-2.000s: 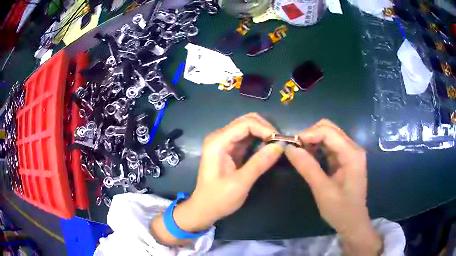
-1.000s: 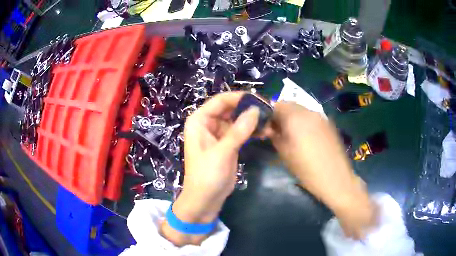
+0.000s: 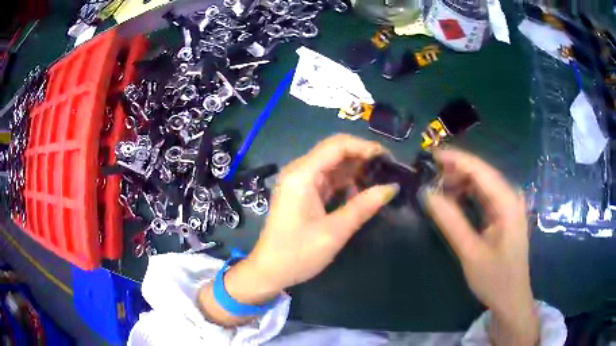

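Observation:
My left hand [image 3: 311, 216] holds a dark watch case [image 3: 388, 177] between thumb and fingers, over the green mat. The case is blurred. My right hand [image 3: 483, 223] pinches a small dark part [image 3: 428, 174] close to the right side of the case; the part is too blurred to name, and I cannot tell if the two touch. A display screen [image 3: 390, 122] with an orange flex cable [image 3: 356, 111] lies behind my left hand. Another screen [image 3: 459, 116] lies behind my right hand, orange tail toward me.
Tangled charging cables [image 3: 179, 145] cover the left side, beside a red tray [image 3: 64, 152]. A blue stick [image 3: 260, 125] and a white wiping cloth [image 3: 327, 80] lie mid-bench. More screens [image 3: 403, 64] and a labelled bottle [image 3: 459, 26] stand behind. A clear blister tray [image 3: 567, 182] lies right.
The view has turned right. My hands have moved from over the cable pile to over the mat. The case has moved with my left hand, and the full blue stick now shows.

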